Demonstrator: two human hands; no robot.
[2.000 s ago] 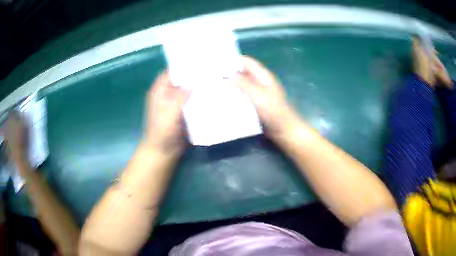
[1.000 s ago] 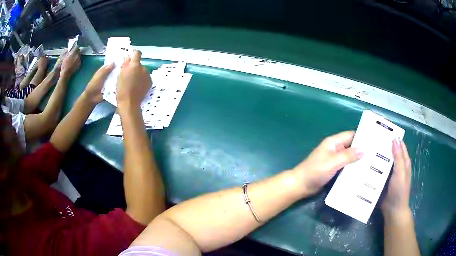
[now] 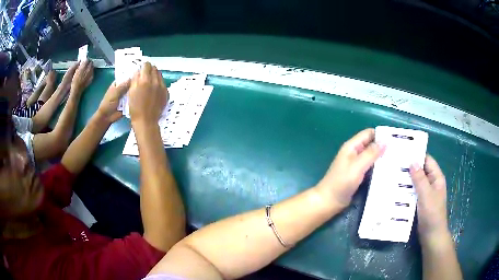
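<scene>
A tall white leaflet stack with a column of short black bars stands out at the right of the view, above the green bench. My left hand holds its upper left edge, thumb on the front face. My right hand holds its right edge, fingertips on the front. How many sheets are in the stack cannot be told. A thin bracelet is on my left wrist.
A person in dark red sits close at left, holding white leaflets. Overlapping leaflets lie on the green bench beside them. A pale rail runs along the far edge. More people sit farther left.
Since one second ago the stack has turned more upright in my hands, and my right hand has shifted slightly lower on its edge. Two seconds ago the blurred view faced the stack head-on.
</scene>
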